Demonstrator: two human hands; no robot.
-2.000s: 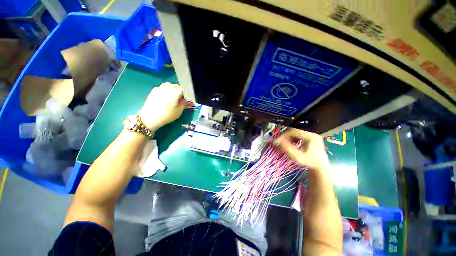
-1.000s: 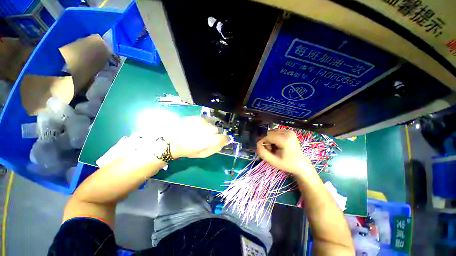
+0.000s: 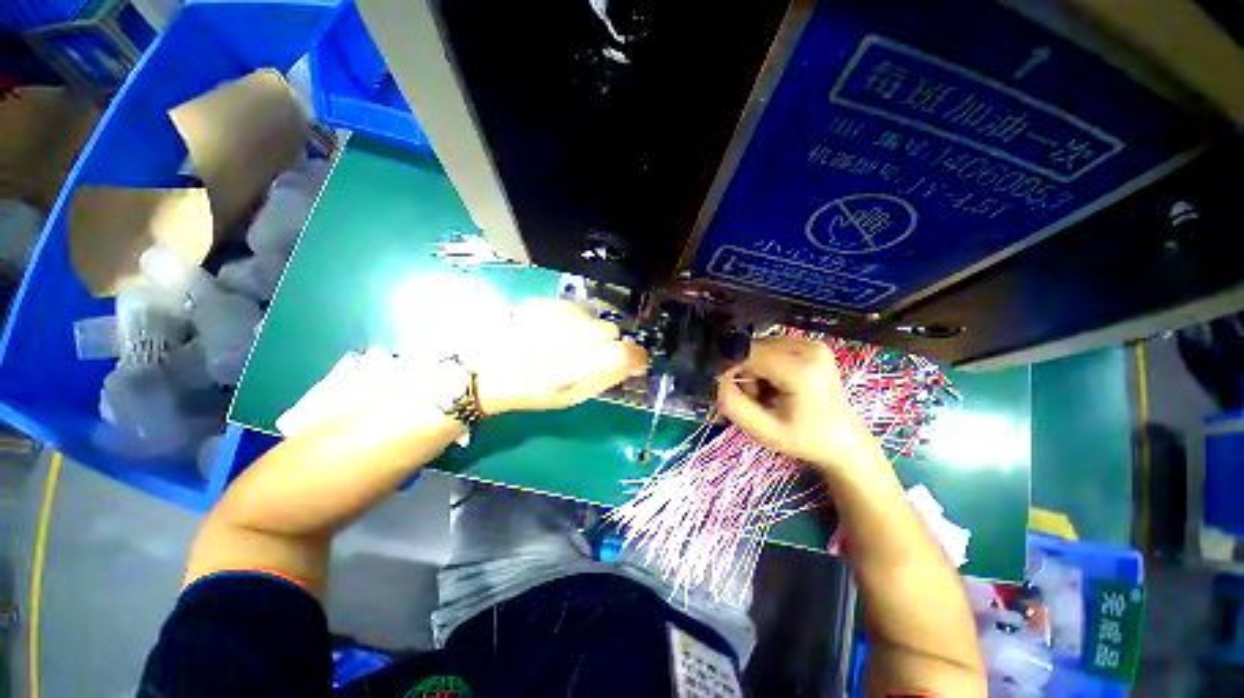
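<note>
The crimping applicator (image 3: 671, 334), a small dark and silver metal block, sits at the centre under the machine. My left hand (image 3: 580, 357) is at its left side, fingertips close together; whether they hold a wire cannot be told. My right hand (image 3: 780, 391) is at its right side, thumb and fingers curled together; anything pinched in it is too small to make out. The wire bundle (image 3: 716, 505) is fanned under and around my right hand, red ends at the back right, pale ends over the near table edge.
The machine's blue warning plate (image 3: 907, 164) hangs overhead. Finished wires (?) (image 3: 467, 248) lie left rear. White scraps (image 3: 325, 391) lie by my left forearm. A large blue bin (image 3: 68, 259) with bags and cardboard stands left. A labelled blue bin (image 3: 1085, 556) stands right.
My left hand has come from the left rear of the table to the applicator. My right hand has moved slightly from the wires' red end toward the applicator. The view has moved closer beneath the machine.
</note>
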